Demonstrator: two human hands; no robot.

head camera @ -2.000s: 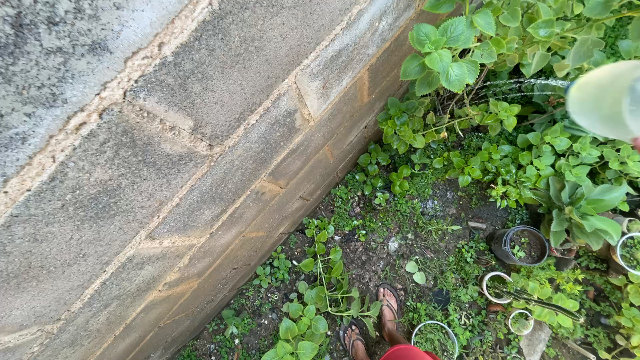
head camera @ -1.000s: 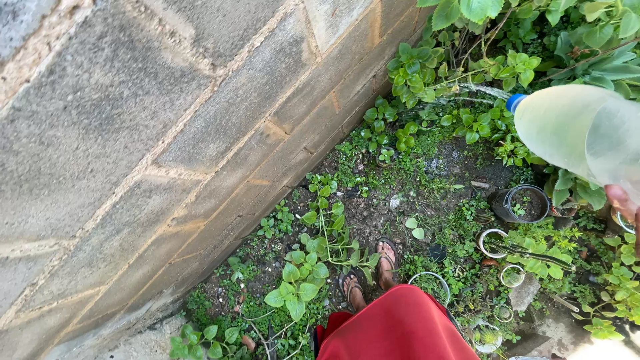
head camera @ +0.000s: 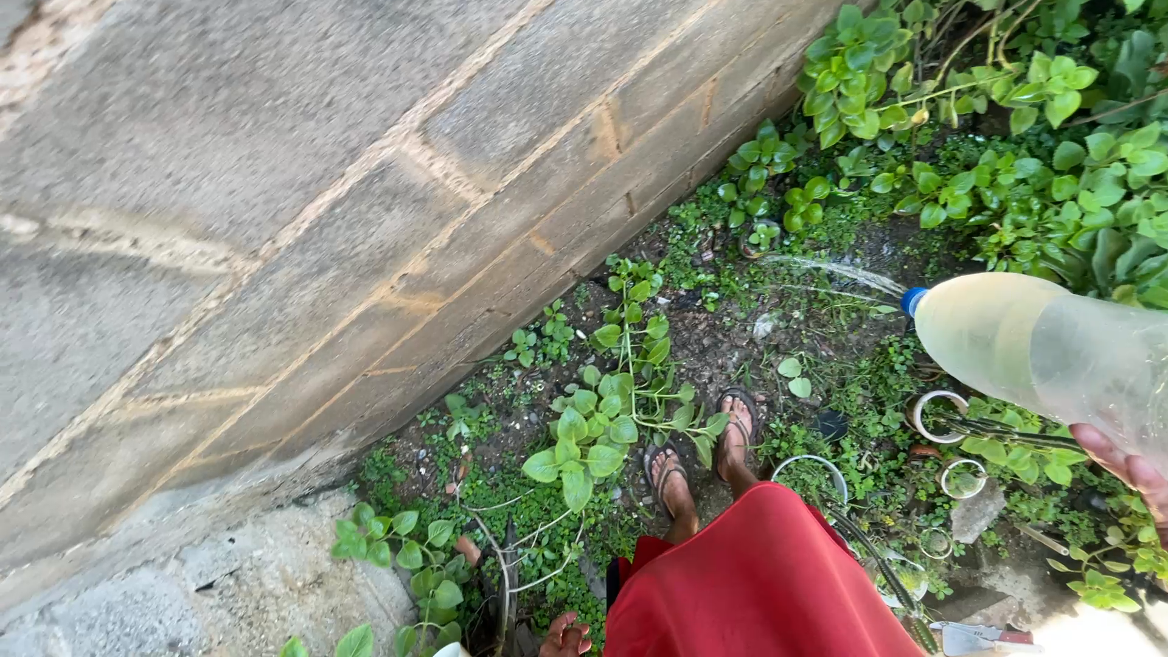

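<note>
At the right edge, my right hand [head camera: 1127, 470] grips a large clear plastic bottle [head camera: 1031, 338] of cloudy liquid, tilted on its side with its blue cap [head camera: 912, 301] to the left. Thin streams of water [head camera: 835, 269] spray from the cap onto low green plants [head camera: 762, 164] near the wall. My left hand [head camera: 566, 636] hangs low at the bottom edge beside the red garment [head camera: 757, 584], only its curled fingers showing; whether it holds anything I cannot tell. A white rim [head camera: 452, 650] shows near it, mostly cut off.
A concrete block wall [head camera: 365, 210] fills the left. Leafy stems [head camera: 584, 429] grow before my sandalled feet [head camera: 735, 429]. Several round pots [head camera: 938, 415] and a cactus stem [head camera: 1013, 433] stand at the right. A trowel-like tool [head camera: 985, 639] lies low right, and a concrete slab [head camera: 265, 584] low left.
The bottle, at first partly out of view, now shows more fully, with my right hand on it. Its spray lands nearer the wall's foot. My left hand has come into view, and the view has shifted.
</note>
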